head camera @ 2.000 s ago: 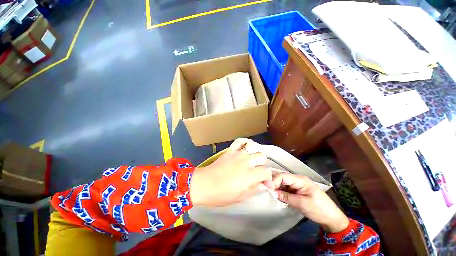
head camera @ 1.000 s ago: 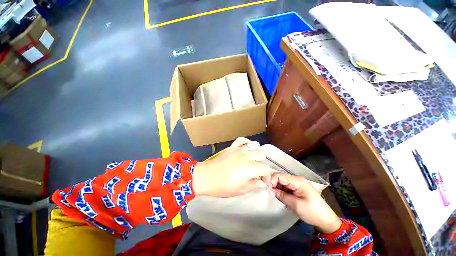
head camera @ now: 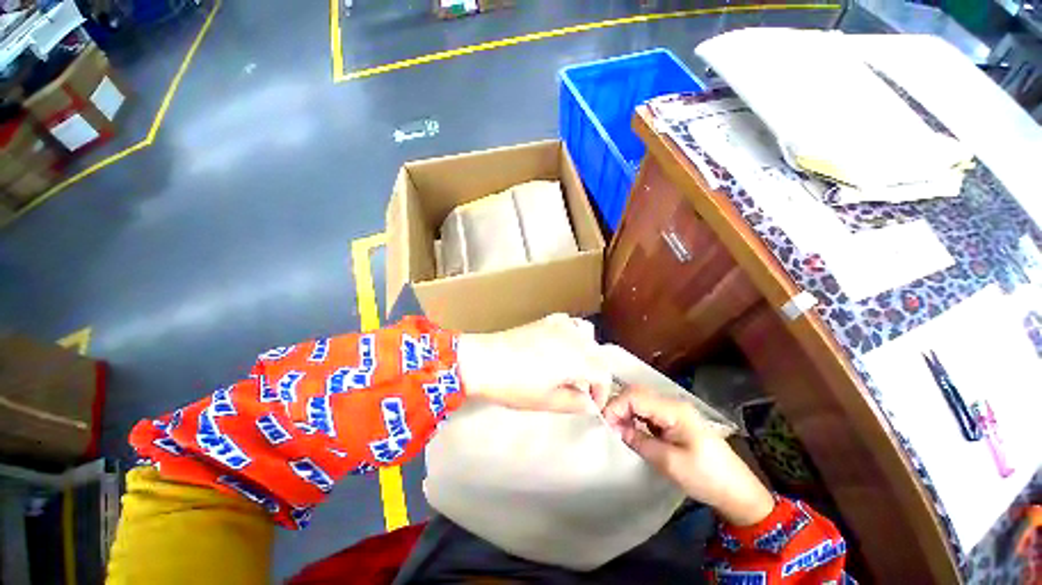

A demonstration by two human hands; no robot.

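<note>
A beige handbag (head camera: pixel 543 486) rests on the wearer's lap, its mouth facing away. My left hand (head camera: pixel 537 363) is bare and lies over the mouth edge, its fingers curled on the bag. My right hand (head camera: pixel 674 440) is beside it, thumb and forefinger pinched together at the same edge. The fingertips of both hands nearly meet there. A small pale bit shows between them, too small to name. The inside of the bag is mostly hidden by my hands.
An open carton (head camera: pixel 503 299) with folded beige bags stands ahead. A blue crate (head camera: pixel 608 171) is behind it. At right, a wooden desk (head camera: pixel 788 394) with leopard-print cloth holds pale stacked panels (head camera: pixel 846 109), a black tool (head camera: pixel 952 395) and a pink tool (head camera: pixel 992 439) on white paper.
The view has tilted up slightly, showing more floor at the top. My left hand has turned flatter and its fingers have shifted along the bag edge. My right hand still pinches there.
</note>
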